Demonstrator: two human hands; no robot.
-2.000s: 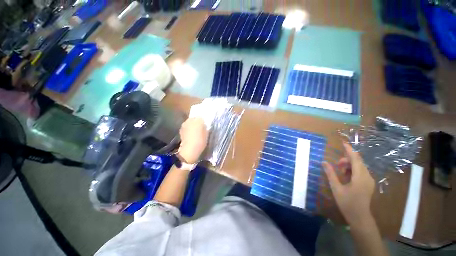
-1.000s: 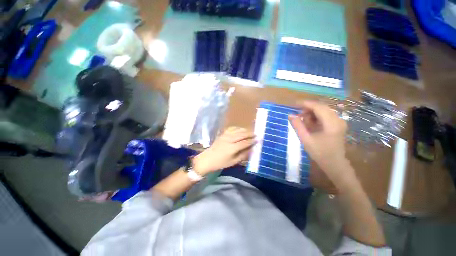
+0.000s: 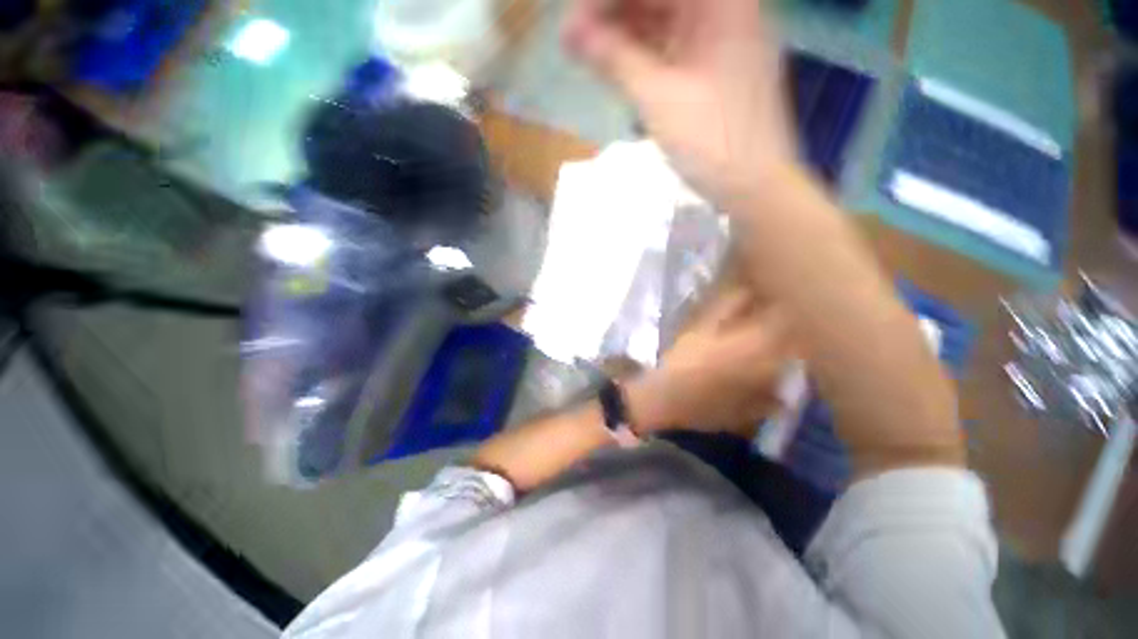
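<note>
The blue solar cell lies in front of me, mostly hidden under my right forearm. A white strip shows along its left side. My left hand is at the cell's left edge; its fingers are blurred and partly behind my right forearm. My right hand is raised at the top, beyond the white paper, with curled, blurred fingers; I cannot tell if it holds anything. The white paper lies left of the cell, with silvery ribbon at its right side.
A dark fan-like machine stands at left above a blue bin. A tangled silver ribbon heap and a loose white strip lie at right. Another striped cell lies on a greenish sheet at the back. A whitish roll is at the top.
My right hand has moved from over the cell up and left, across my left hand. My left hand stays at the cell's left edge. The view has shifted left.
</note>
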